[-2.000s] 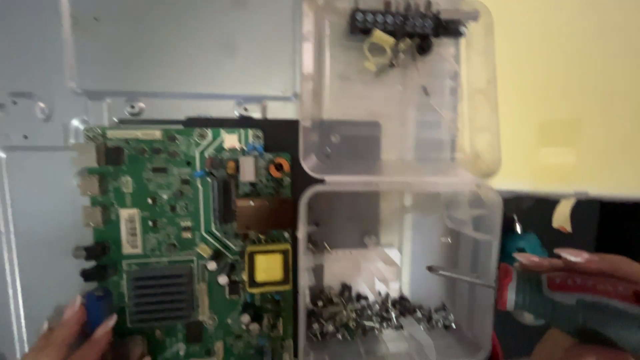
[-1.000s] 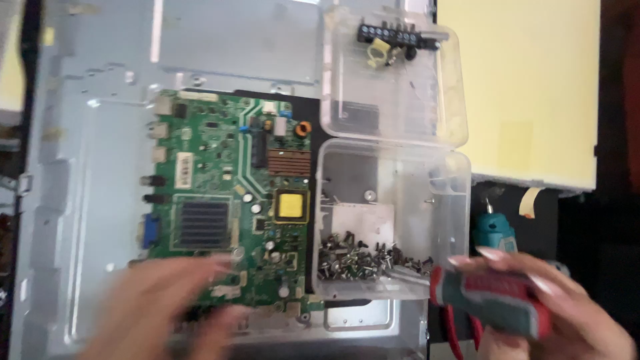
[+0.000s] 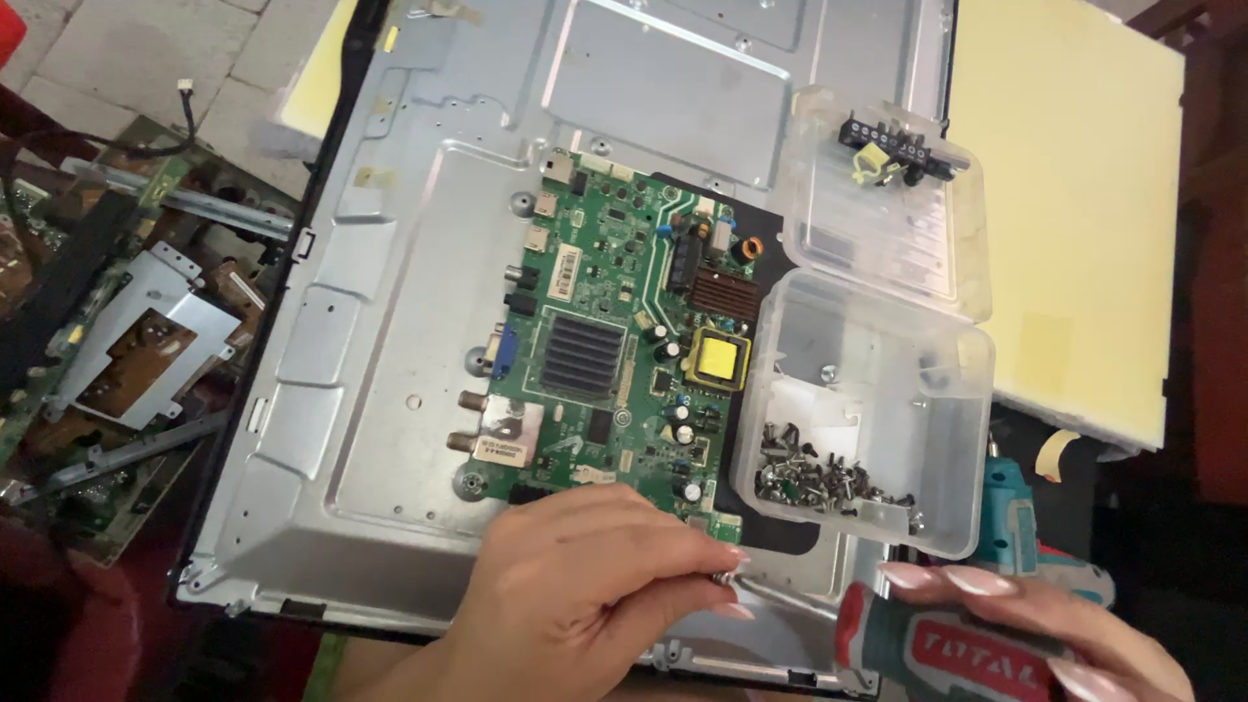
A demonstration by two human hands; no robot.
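My right hand [image 3: 1063, 624] holds a Total screwdriver [image 3: 955, 643], its shaft pointing left. At its tip, the thumb and fingertips of my left hand [image 3: 604, 575] pinch a small metal piece [image 3: 723, 577], apparently a screw, partly hidden by the fingers. Just beyond my left hand, a green circuit board [image 3: 624, 253] with a finned heatsink [image 3: 583, 355] and a yellow transformer [image 3: 719, 358] lies on a metal panel [image 3: 409, 292]. To the board's right, an open clear plastic box [image 3: 877, 390] holds many loose screws [image 3: 829, 478].
The box's lid [image 3: 887, 234] holds a black plastic strip [image 3: 897, 146]. A teal power tool [image 3: 1009, 517] lies right of the box, below a pale yellow foam block [image 3: 1063, 224]. At the left are old circuit boards [image 3: 58, 224] and a metal bracket [image 3: 146, 331].
My left hand has moved from the board's left edge to the screwdriver's tip, where it now pinches the small metal piece. The screwdriver has moved down from beside the box. The view has widened.
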